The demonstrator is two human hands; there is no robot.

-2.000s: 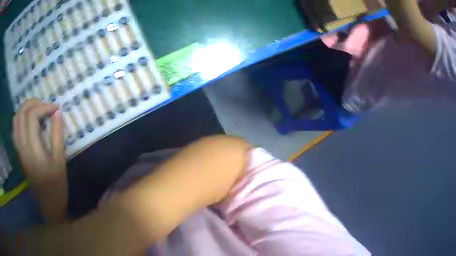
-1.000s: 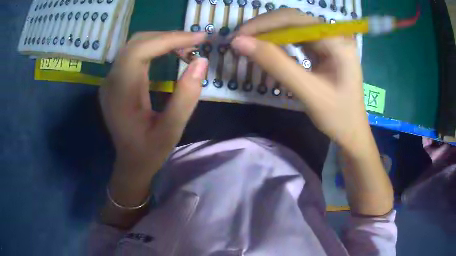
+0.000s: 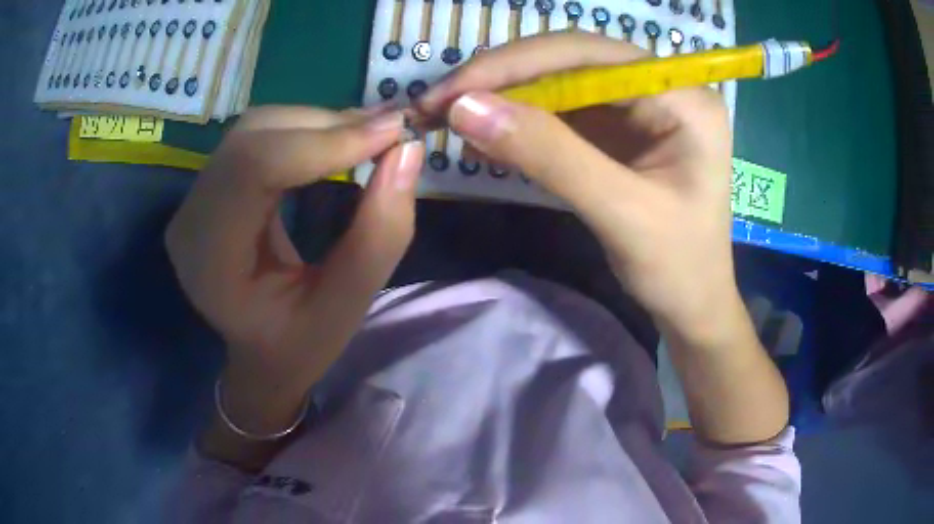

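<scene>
My right hand [image 3: 625, 174] grips a thick yellow probe pen [image 3: 655, 77] with a pale end cap and a short red wire at its rear. My left hand [image 3: 297, 215] pinches a tiny round unit [image 3: 412, 133] between thumb and index finger, largely hidden by the fingertips. The pen's front end is hidden in the right fingers, which meet the left fingertips at the unit. Both hands are over the front edge of a white foam tray [image 3: 407, 70] with rows of small dark-rimmed discs joined by tan strips.
Stacked white foam trays [image 3: 220, 77] stand at the left on the green bench [image 3: 819, 123], above a yellow-green label [image 3: 121, 125] and yellow edging. A green label [image 3: 760, 192] and blue edging tape [image 3: 819, 246] are at the right. Pink clothing of another person [image 3: 891, 343] shows at the far right.
Since one second ago, the left fingers have closed around the unit and the right fingertips have moved left and down to meet them. The tray appears slightly higher in view.
</scene>
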